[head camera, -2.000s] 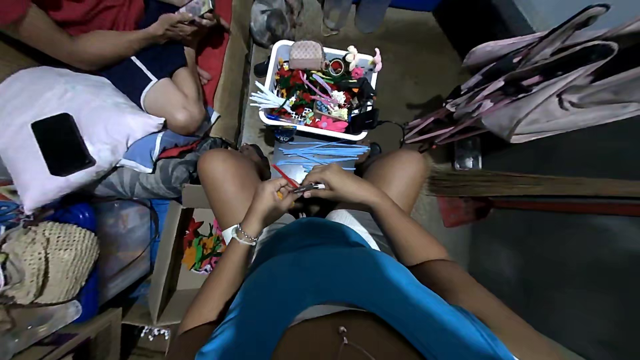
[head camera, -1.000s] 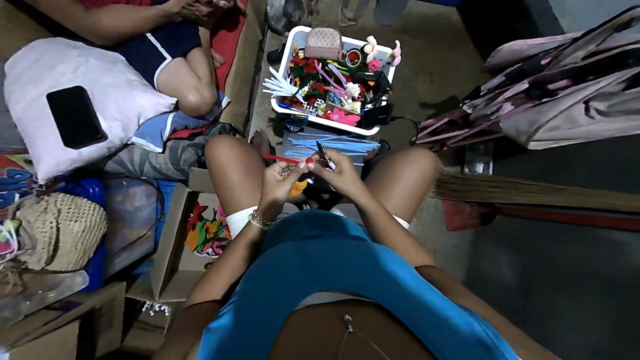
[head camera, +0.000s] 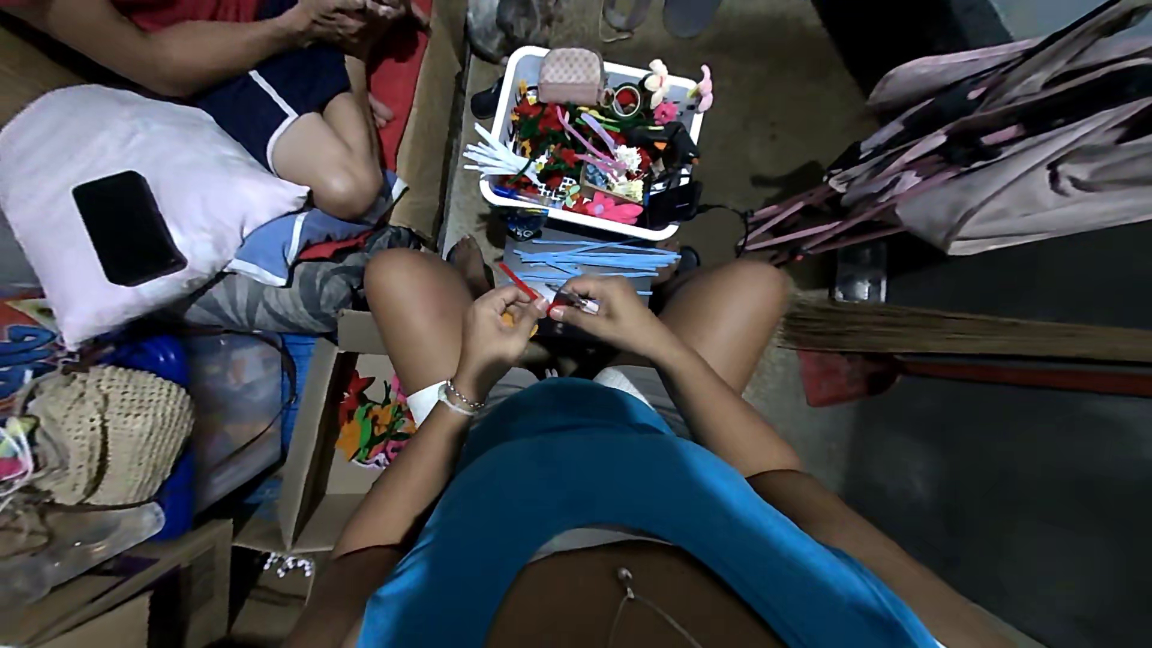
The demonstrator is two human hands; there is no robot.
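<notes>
Between my knees, my left hand pinches a red pipe cleaner that slants up and to the left. My right hand touches its lower end and also holds a small dark-and-silver tool, whose kind I cannot tell. Something orange shows beneath my left fingers. Just beyond the hands, light blue pipe cleaners lie spread on a grey surface. Farther off stands a white plastic basket full of colourful fuzzy flowers, white and pink stems, a ring of tape and a patterned pouch.
A cardboard box with fuzzy pieces sits left of my thigh. A phone rests on a pillow; another person sits at the upper left. At right are a broom, a red dustpan and a folded fabric item.
The red pipe cleaner has shifted between my fingers, and my hands remain close together. The other person's phone, seen two seconds ago, no longer shows. The view has moved slightly.
</notes>
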